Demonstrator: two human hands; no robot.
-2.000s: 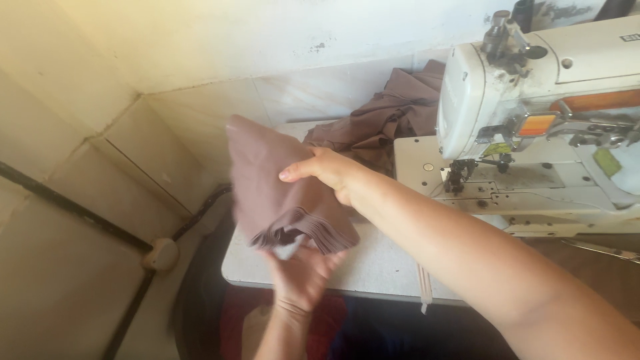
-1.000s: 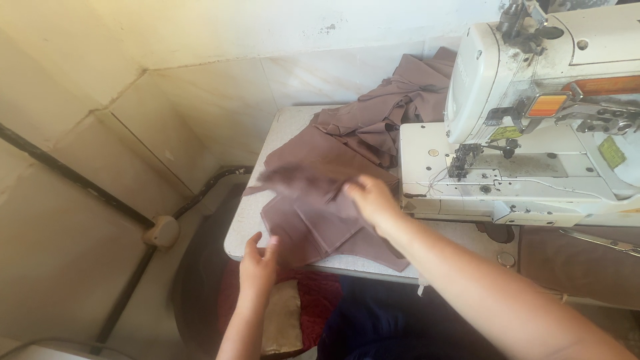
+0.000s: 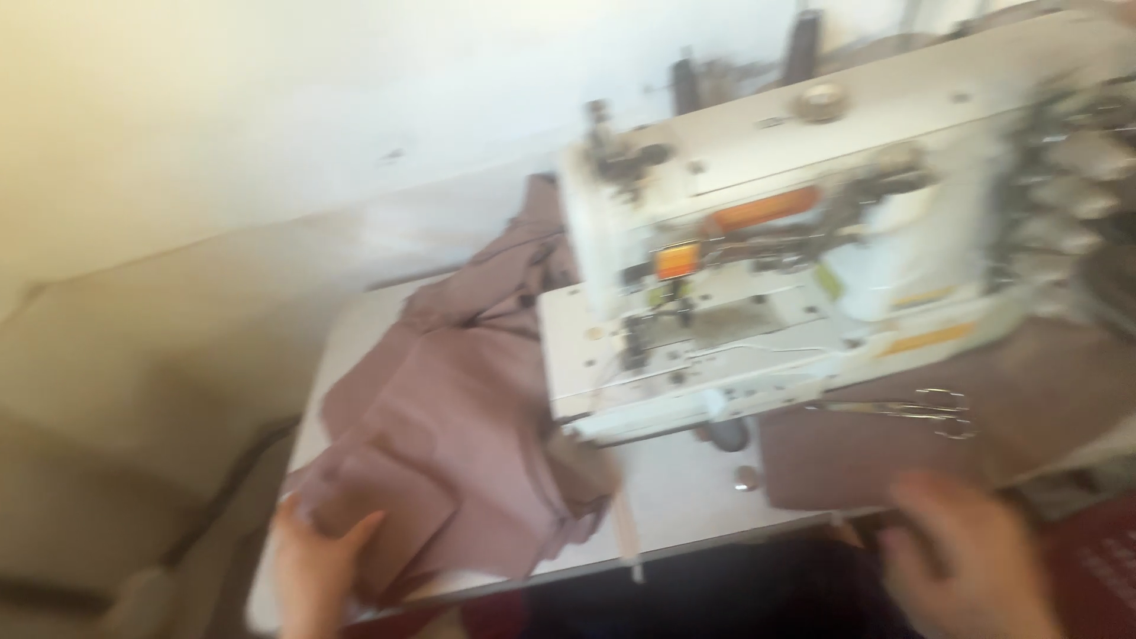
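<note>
Mauve-brown fabric [image 3: 461, 399] lies loosely heaped on the white sewing table [image 3: 674, 497], left of a white industrial sewing machine [image 3: 781, 222]. My left hand [image 3: 319, 550] rests at the near left corner of this fabric, thumb and fingers apart; whether it grips an edge is not clear. My right hand [image 3: 967, 550], blurred, is at the table's front edge on the right with nothing visible in it. It is just below a second flat piece of mauve-brown fabric [image 3: 852, 461]. Metal scissors [image 3: 923, 410] lie on that piece.
A pale wall [image 3: 222, 133] runs behind and left of the table. A narrow light strip [image 3: 626, 524] hangs over the front edge. Dark cloth [image 3: 710, 586] shows below the table. Dark spool-like parts [image 3: 803, 44] stand behind the machine.
The fabric held up in both hands two seconds ago now lies on the table. My right hand has left it and moved right. The view has swung right.
</note>
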